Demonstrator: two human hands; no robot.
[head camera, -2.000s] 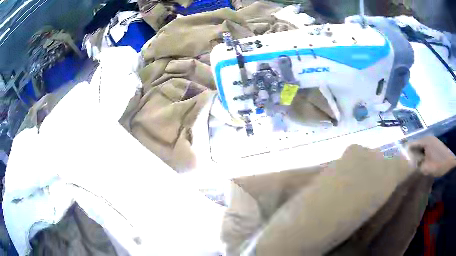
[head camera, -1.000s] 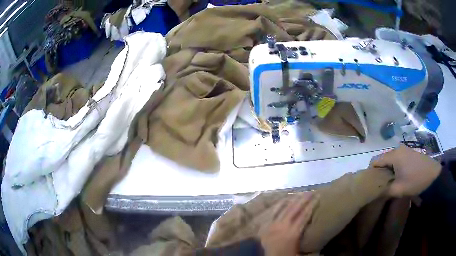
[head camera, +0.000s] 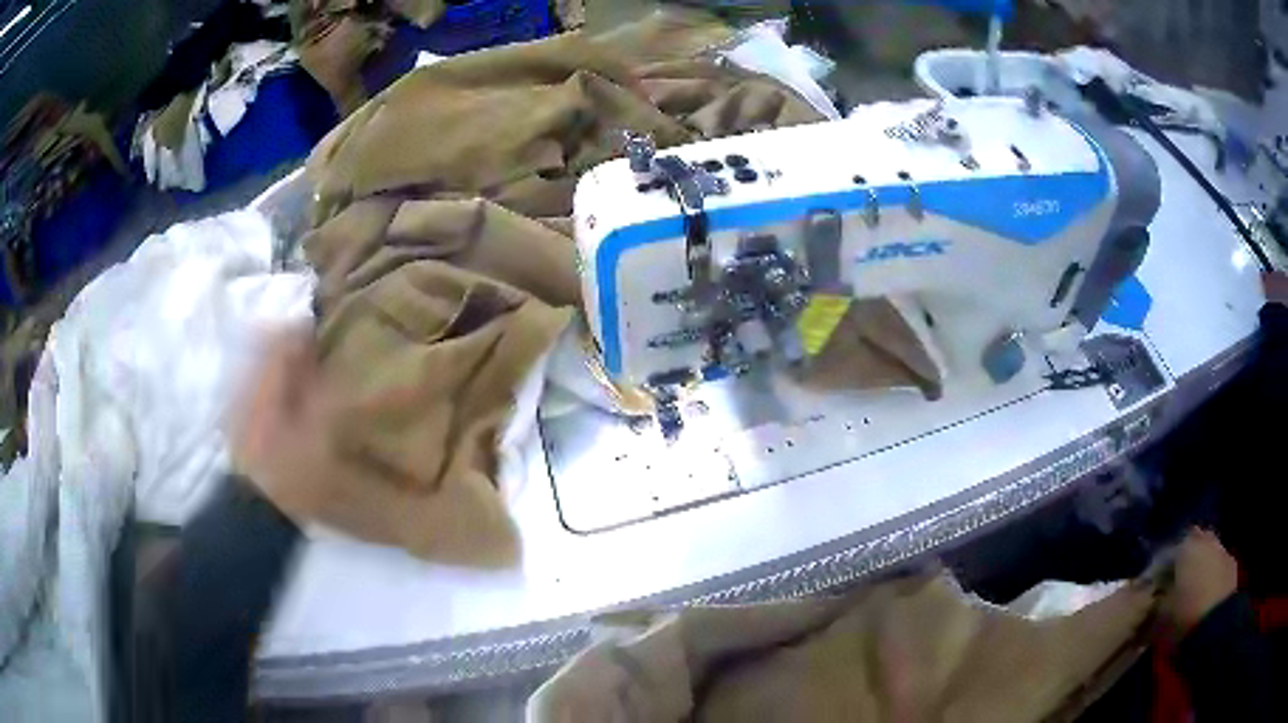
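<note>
A tan cloth panel with a pale edge hangs along the bottom, in front of the table. My right hand grips its right end at lower right. My left hand is blurred and lies over the left side of a tan cloth heap, beside white cloth; whether it grips cloth cannot be told. The white and blue sewing machine stands at centre right. Its presser foot area is beside the tan heap's right edge. Tan cloth also shows behind the machine's arm opening.
The table's front edge curves up to the right. Blue bins with cloth stand behind at upper left. A small skin-toned patch, perhaps a hand, shows at the right edge. Something red is at lower right.
My left hand has moved from the tan panel to the cloth heap at left. The panel and my right hand sit lower in the picture. The view has shifted.
</note>
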